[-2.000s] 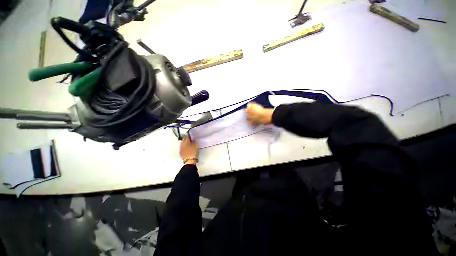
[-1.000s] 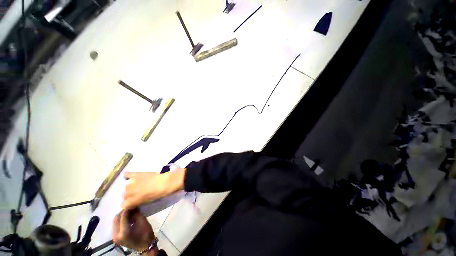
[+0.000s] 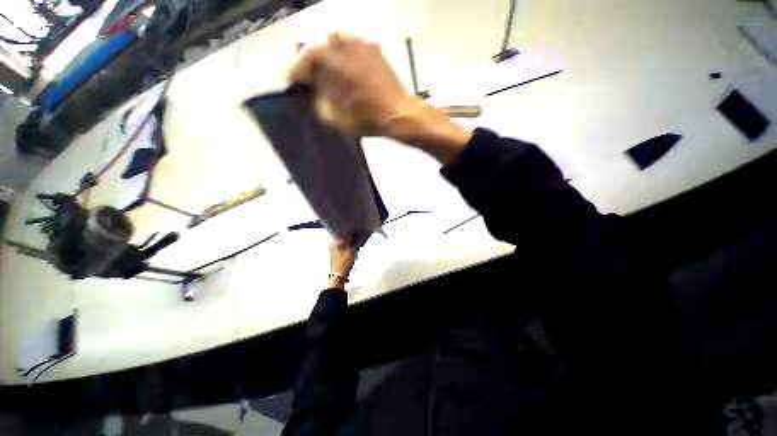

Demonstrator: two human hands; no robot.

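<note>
A dark narrow cut bundle (image 3: 319, 166) is held up above the table, stretched between my two hands and tilted. My right hand (image 3: 353, 85), blurred, grips its upper end. My left hand (image 3: 342, 255), with a bracelet at the wrist, holds its lower end near the table. Below and around it lies the paper marker (image 3: 409, 247) with a dark cut line and dark fabric edges showing beside the bundle.
The cutting machine (image 3: 102, 238) stands at the left. A cut stack (image 3: 47, 341) lies at the table's near left edge. A yellowish bar (image 3: 230, 205) lies behind the cut line. Dark cut pieces (image 3: 653, 151) lie at the right. The near table edge curves before me.
The bundle has come up off the table. My right hand has risen with its upper end, while my left hand stays low. The view has swung, and the machine now shows whole at the left.
</note>
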